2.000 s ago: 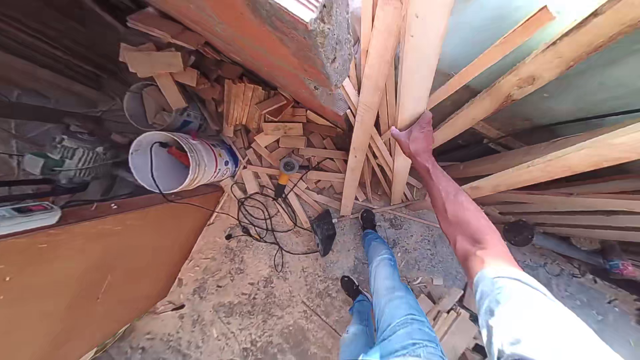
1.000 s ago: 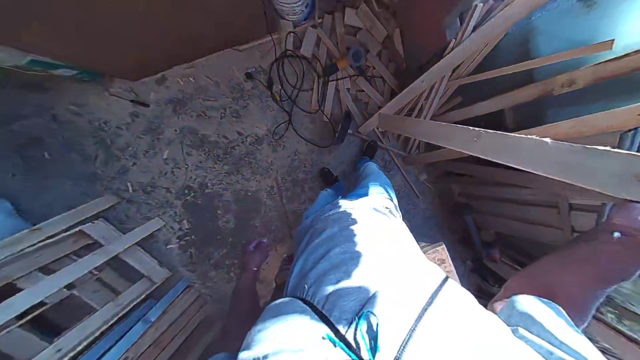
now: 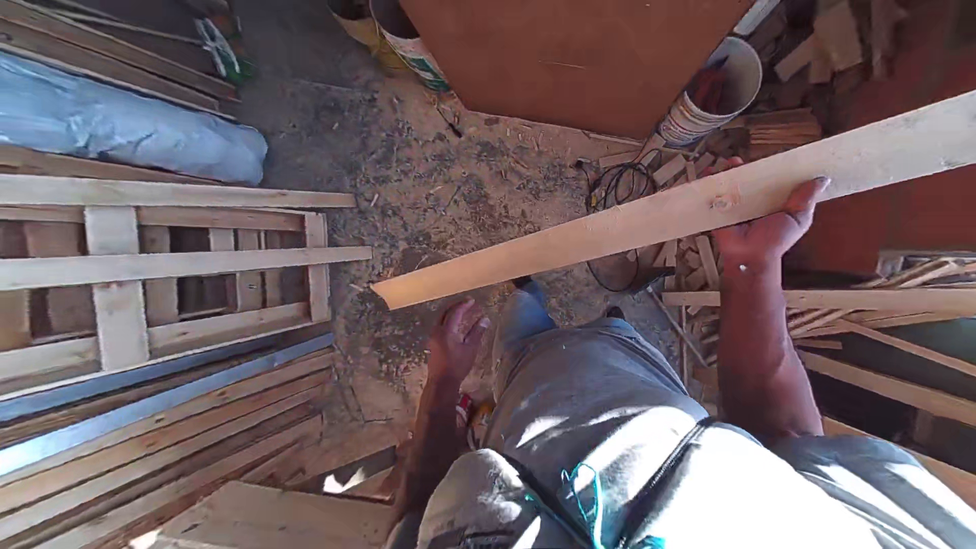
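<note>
A long wooden board (image 3: 602,232) with an angled near end stretches across the view, from the middle left to the right edge. My right hand (image 3: 762,229) grips it from below, with the thumb on its near edge and fingers behind it. Empty, with its fingers loosely curled and apart, my left hand (image 3: 457,335) hangs just below the board's angled end. A gap shows between that hand and the board.
Left are a slatted wooden frame (image 3: 316,267), stacked planks (image 3: 191,427) and a plastic-wrapped bundle (image 3: 152,122). Wood scraps, a black cable (image 3: 621,183) and a bucket (image 3: 728,84) lie beyond the board. A brown panel (image 3: 564,61) stands ahead. Lumber leans at right. Shavings cover the floor (image 3: 488,175).
The view has turned far to the left. Two seconds ago my right hand was on upright leaning lumber; now it holds a board across my front. My left hand has come up near the board's end.
</note>
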